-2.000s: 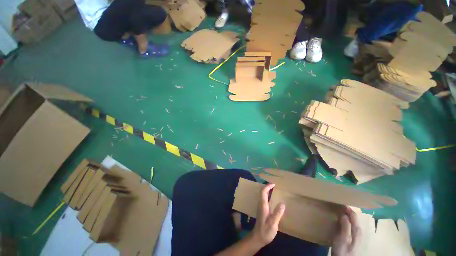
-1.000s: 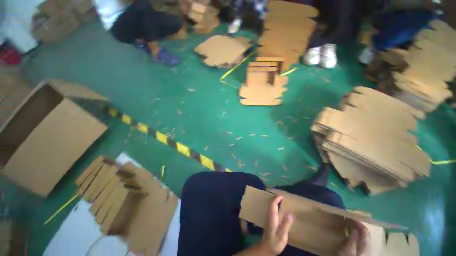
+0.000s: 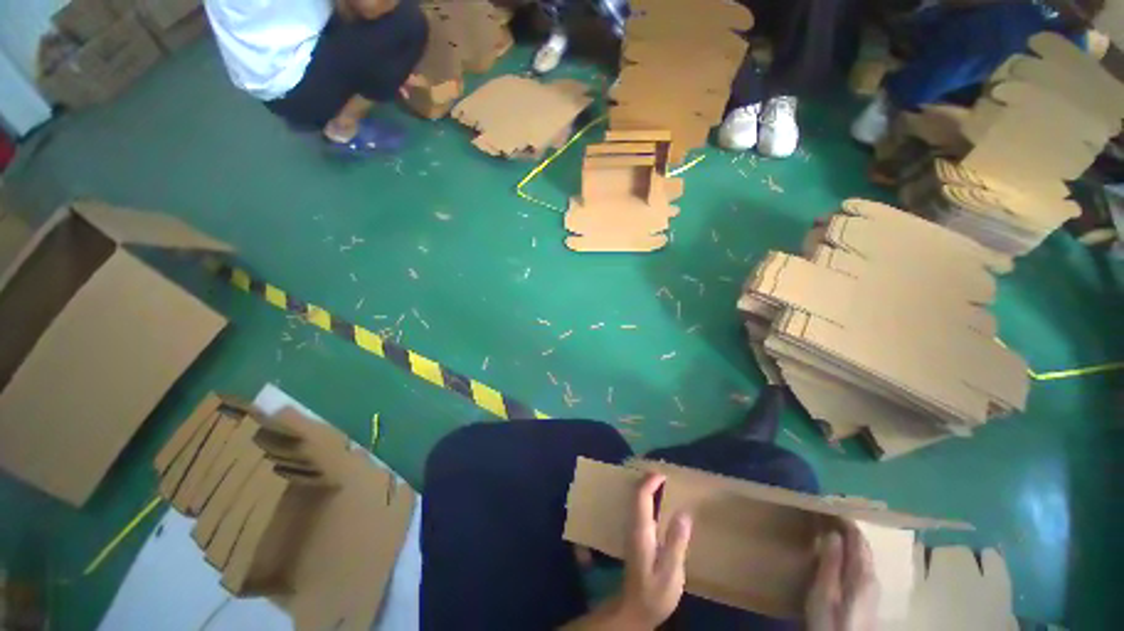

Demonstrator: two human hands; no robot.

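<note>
A partly folded box (image 3: 748,542) lies over my lap, its long walls standing up and a flap sticking out at each end. My left hand (image 3: 656,549) grips its left end, fingers over the near wall. My right hand (image 3: 842,577) grips its right end; it is slightly blurred. The box's underside is hidden. A flat blank (image 3: 968,586) shows beside the box at the lower right. A nested row of folded boxes (image 3: 253,493) stands on a white sheet (image 3: 154,579) at the lower left.
A blank stack (image 3: 887,321) lies ahead right, with another (image 3: 1011,160) beyond it. A large open shipping carton (image 3: 111,358) stands left, near yellow-black floor tape (image 3: 370,341). Folded boxes (image 3: 616,185) stand ahead. Seated people (image 3: 339,62) are at the far side. Trimmings litter the floor.
The flap that stood over the box's far side has swung down and back, and the long walls now stand up around the inside. Both hands keep hold of the ends. The view shifted and came back.
</note>
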